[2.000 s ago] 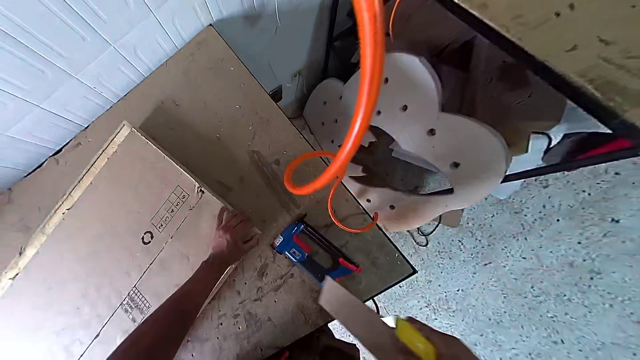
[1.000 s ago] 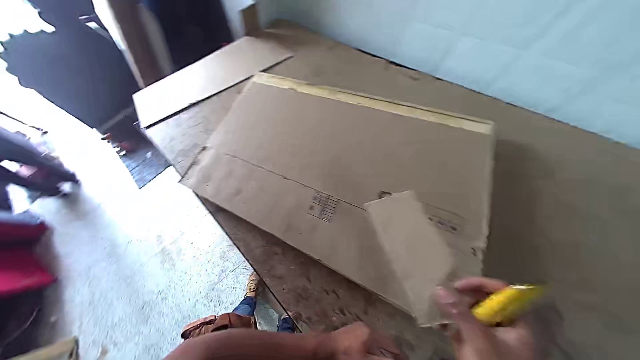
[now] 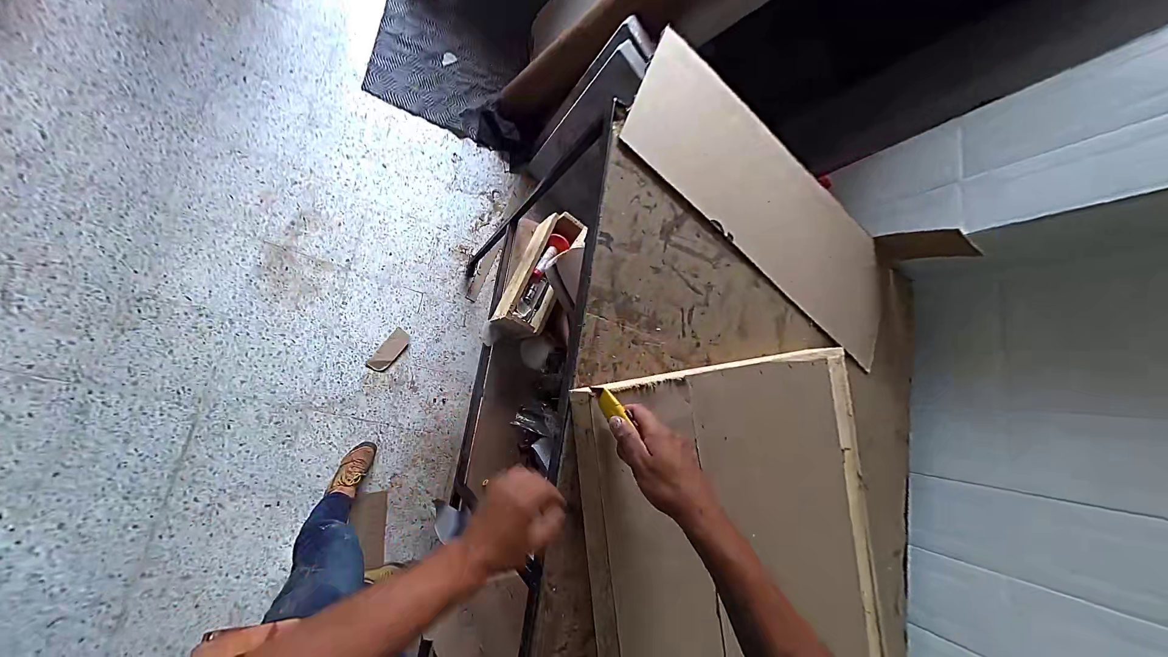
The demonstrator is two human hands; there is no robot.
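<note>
My right hand [image 3: 664,461] is closed around a yellow utility knife [image 3: 613,407]. The knife's tip is at the near left corner of a wooden frame [image 3: 730,367] faced with a cardboard panel [image 3: 766,456], which lies on the workbench. My left hand [image 3: 517,518] is off the bench's left edge, blurred, with its fingers curled; whether it holds anything cannot be made out. Ragged cardboard fibres show along the frame's upper edge, just right of the knife.
A flat cardboard sheet [image 3: 757,201] lies across the bench's far part. A wooden box of tools [image 3: 520,297] sits on the lower shelf beside the bench's dark metal edge [image 3: 584,274]. A cardboard scrap [image 3: 389,349] is on the speckled floor. A white wall [image 3: 1040,411] stands at right.
The cardboard strip in my right hand a second ago is no longer there; the yellow knife remains in it and is now at the frame's corner. The view has swung widely.
</note>
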